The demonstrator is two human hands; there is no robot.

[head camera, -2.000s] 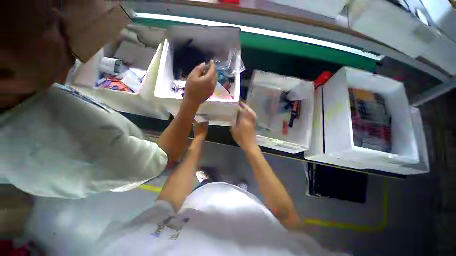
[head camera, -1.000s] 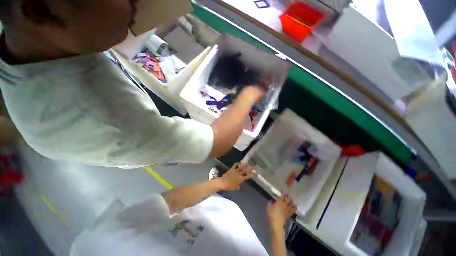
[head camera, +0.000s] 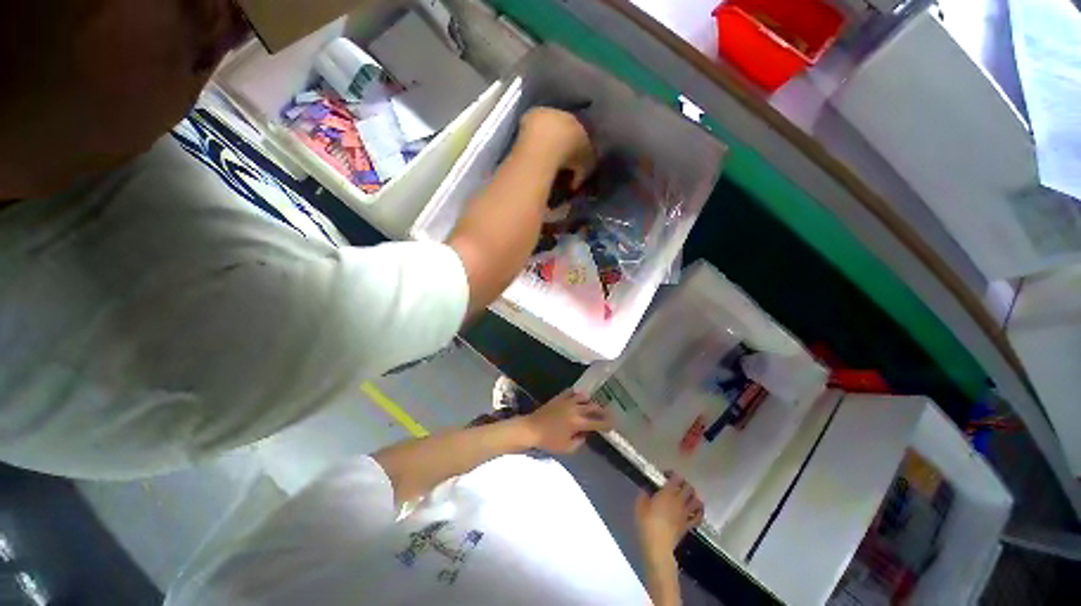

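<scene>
A white bin stands in front of me, with a few red and dark slim parts and a crumpled clear bag in it. My left hand is on the left part of its near rim, fingers curled over the edge. My right hand grips the same rim further right. No part shows in either hand. To the left, another white bin holds dark parts, clear bags and reddish pieces. Another person's hand reaches into it, and the fingertips are partly hidden among dark parts.
The other person's sleeve fills the left. A bin with salmon and purple pieces stands at upper left, an end bin with packed items at lower right. A shelf holds a red tray. The floor has a yellow line.
My hands have come from near the dark-parts bin onto the rim of the bin to its right and stayed there. The other person's hand has moved deeper into the dark-parts bin. The view has turned.
</scene>
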